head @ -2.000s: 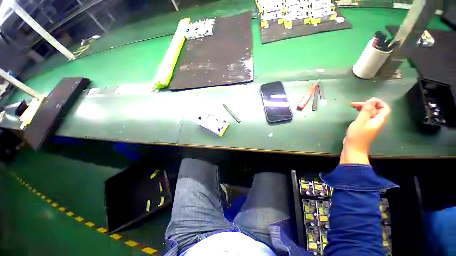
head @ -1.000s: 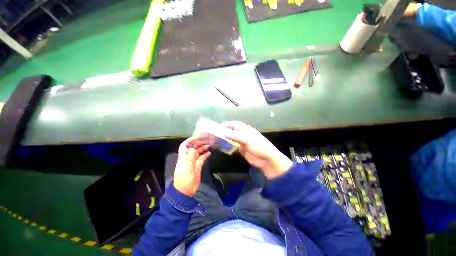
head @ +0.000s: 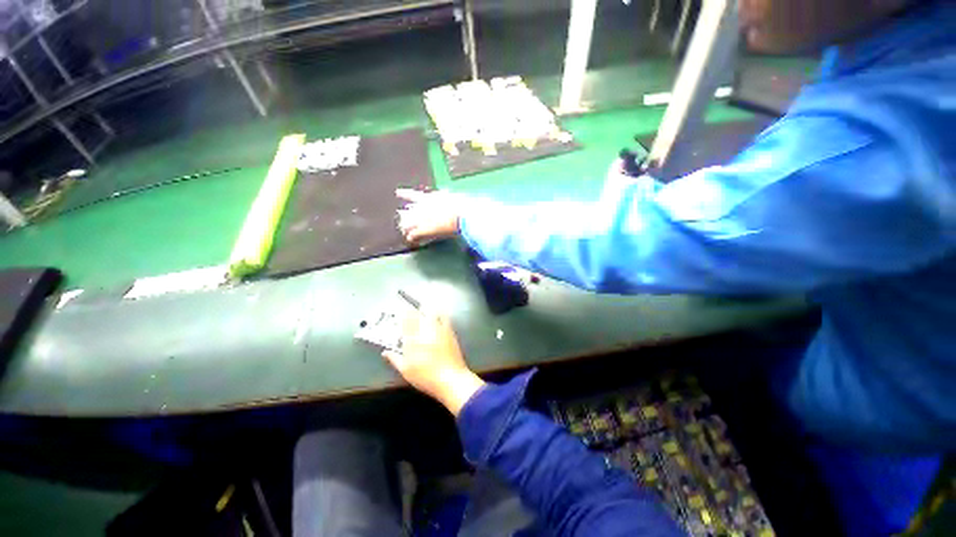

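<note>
The whitish electronic assembly [head: 379,331] is at the bench top, left of my right hand. My right hand [head: 428,355] is on its right side, with thumb and fingers at its edge; the fingers cover part of it. A thin dark tool [head: 409,299] lies just beyond my fingers. My left hand is not in view.
Another person's blue sleeve [head: 650,231] reaches in from the right, their hand [head: 428,217] over the black mat [head: 356,205]. The phone [head: 501,288] is partly hidden beneath. A yellow-green strip [head: 267,210], assembly batch [head: 491,113] and filled tote [head: 671,451] also show.
The assembly has moved from both my hands above my lap to the bench, with only my right hand at it. My left hand has left the view. Another person has reached in from the right.
</note>
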